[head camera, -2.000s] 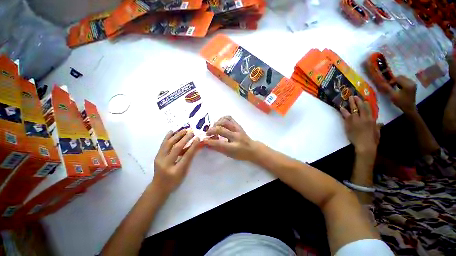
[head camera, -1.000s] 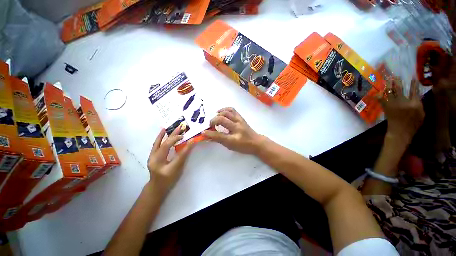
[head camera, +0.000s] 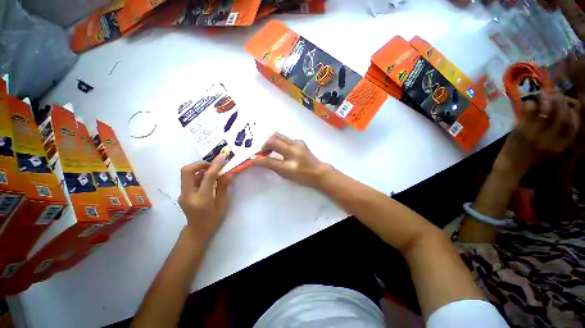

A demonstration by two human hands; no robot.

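Observation:
A retail box [head camera: 215,122] lies white side up on the table in front of me, its orange end edge toward me. My left hand [head camera: 205,186] is on the box's near left corner, fingers on the white panel. My right hand [head camera: 288,157] holds the near right corner, fingertips at the orange edge. The box's underside is hidden. A filled open box [head camera: 321,77] lies behind and to the right, dark-and-orange front up, with an orange end flap sticking out.
Finished boxes [head camera: 80,176] stand in a block at left. A thin ring [head camera: 142,124] and a small black piece [head camera: 84,86] lie nearby. Flat cartons [head camera: 430,90] are piled right and at the back [head camera: 192,13]. A co-worker's hands [head camera: 545,122] hold an orange coil [head camera: 527,80].
The white-panel box and both my hands sit slightly further left in view. The co-worker's hands moved off the flat cartons to an orange coil.

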